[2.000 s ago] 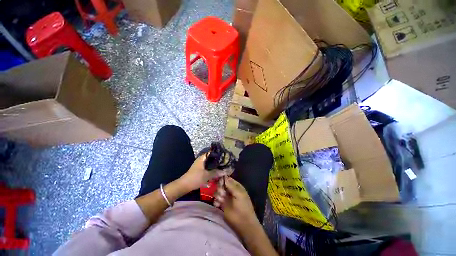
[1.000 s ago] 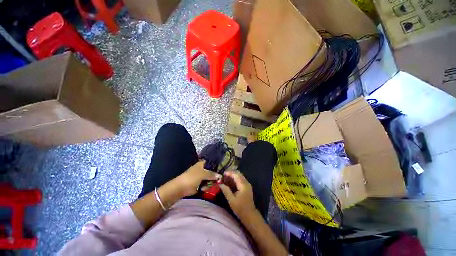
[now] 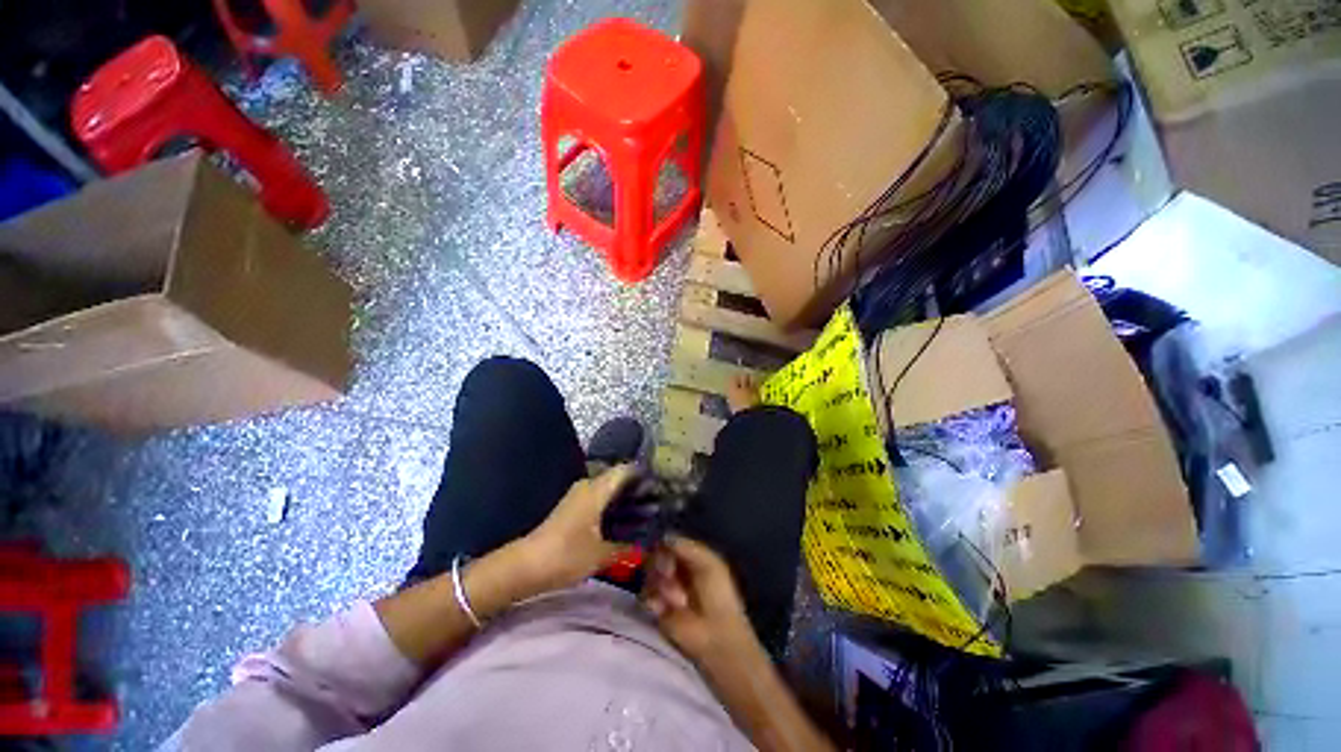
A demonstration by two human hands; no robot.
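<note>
A small black coiled cable bundle [image 3: 641,508] is held over the lap, between the knees, and looks blurred. My left hand [image 3: 577,526] is closed around the left side of the bundle. My right hand [image 3: 691,591] is just below and to the right of it, fingertips pinched together near the bundle's lower end. Whether my right fingers hold a cable end or a tie is too small to tell. A small red patch [image 3: 624,564] shows under the hands.
Black cables [image 3: 988,169] hang over a large cardboard carton [image 3: 824,132] at the upper right. An open yellow-sided carton [image 3: 868,507] with plastic bags stands by the right knee. A red stool [image 3: 624,140] is ahead; another open carton [image 3: 191,331] is at left.
The bundle, hanging beyond the fingertips a second ago, is now raised in my left hand. My right hand has moved slightly down, apart from the left fingertips.
</note>
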